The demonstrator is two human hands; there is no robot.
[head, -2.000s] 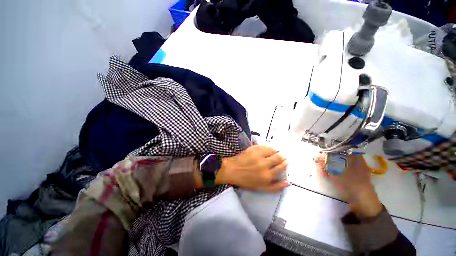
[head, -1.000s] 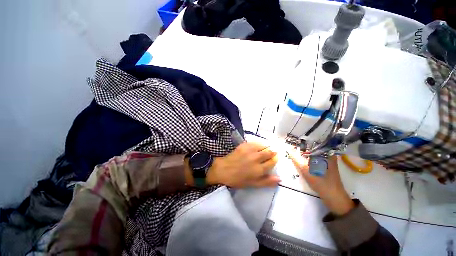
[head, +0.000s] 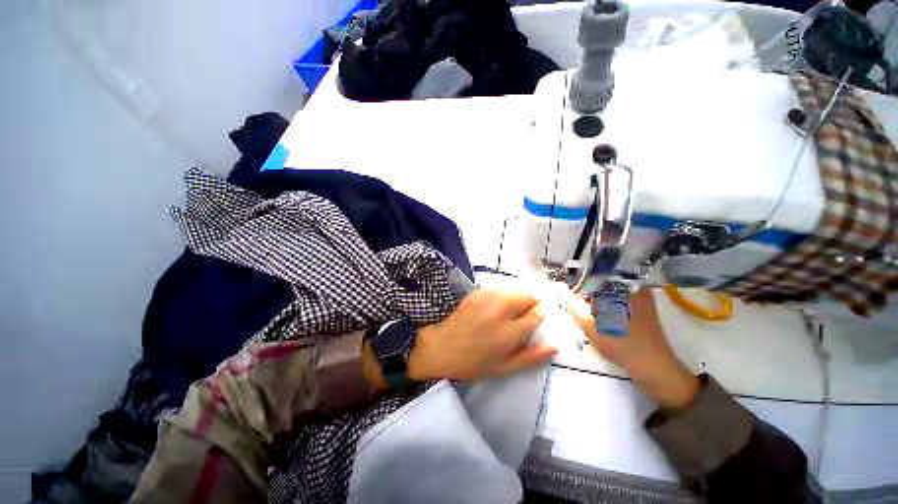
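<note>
A white sewing machine point(head: 679, 148) with a blue stripe stands at right, its lit needle area between my hands. My left hand point(head: 482, 337) lies palm down on the white fabric point(head: 433, 448) at the near left of the needle; its fingertips are lost in glare. My right hand point(head: 635, 340) is below the machine head, fingers reaching toward the needle, partly behind a small clear-blue guard point(head: 611, 307). Whether it holds anything is hidden. Black-and-white checked fabric point(head: 315, 246) and navy fabric point(head: 212, 305) lie bunched at left.
Orange scissor handle point(head: 701, 303) lies right of my right hand, under the head. Plaid cloth point(head: 857, 187) covers the machine arm. Black pieces point(head: 443, 44) are heaped at the back, beside a blue crate point(head: 313, 71). A pale wall point(head: 89, 197) borders the left.
The view has shifted, so the machine appears further left. My right hand has moved in closer to the needle. My left hand stays on the fabric.
</note>
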